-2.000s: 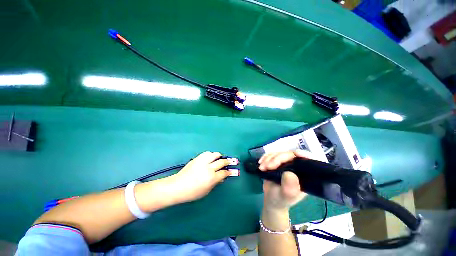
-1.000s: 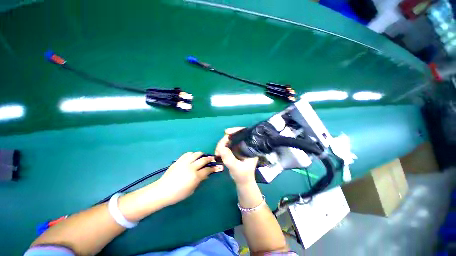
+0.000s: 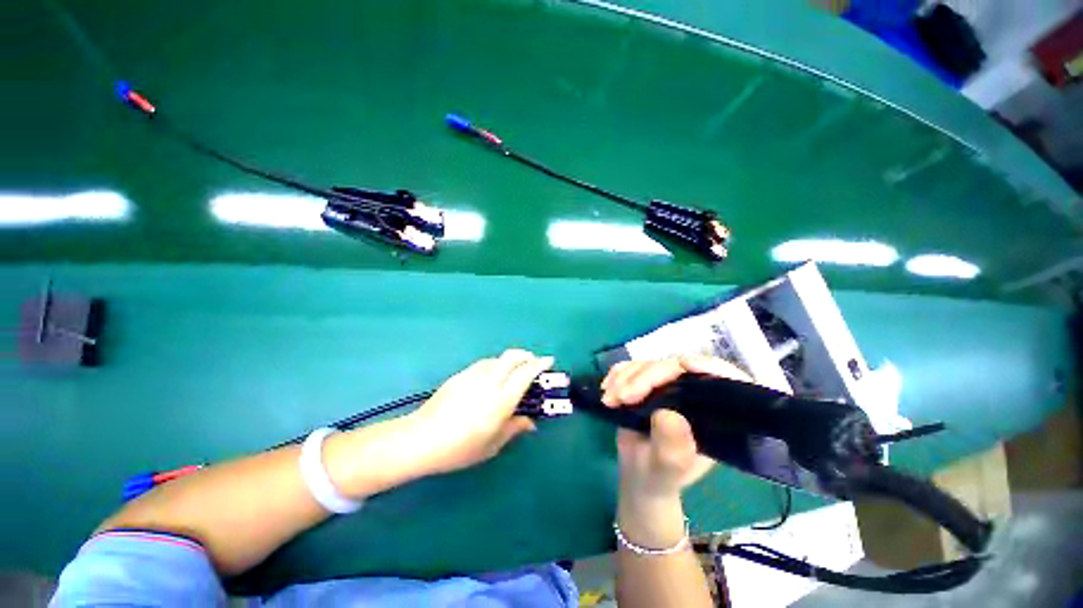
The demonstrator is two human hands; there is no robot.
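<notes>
My left hand (image 3: 475,410) lies on the teal bench, its fingers holding the black connector housings (image 3: 549,404), whose pale metal ends face right. The black lead (image 3: 368,413) runs left from under the hand to a blue and red plug (image 3: 160,480) beside my forearm. My right hand (image 3: 659,416) grips the thick black electric screwdriver (image 3: 760,418), held level with its nose pointing left, close to the housings. Whether the tip touches them cannot be told. No screw can be made out.
The grey-white screw feeder (image 3: 831,321) stands behind the screwdriver. Two cable assemblies (image 3: 570,181) lie on the dark green conveyor (image 3: 499,71). A dark block (image 3: 71,333) with a thin rod is at left. A cardboard box (image 3: 986,487) and black cord (image 3: 903,582) are at lower right.
Since one second ago, the screwdriver has swung from over the feeder to level, its nose beside the housings. The view has shifted. Compared with two seconds ago, the conveyor assemblies sit further left.
</notes>
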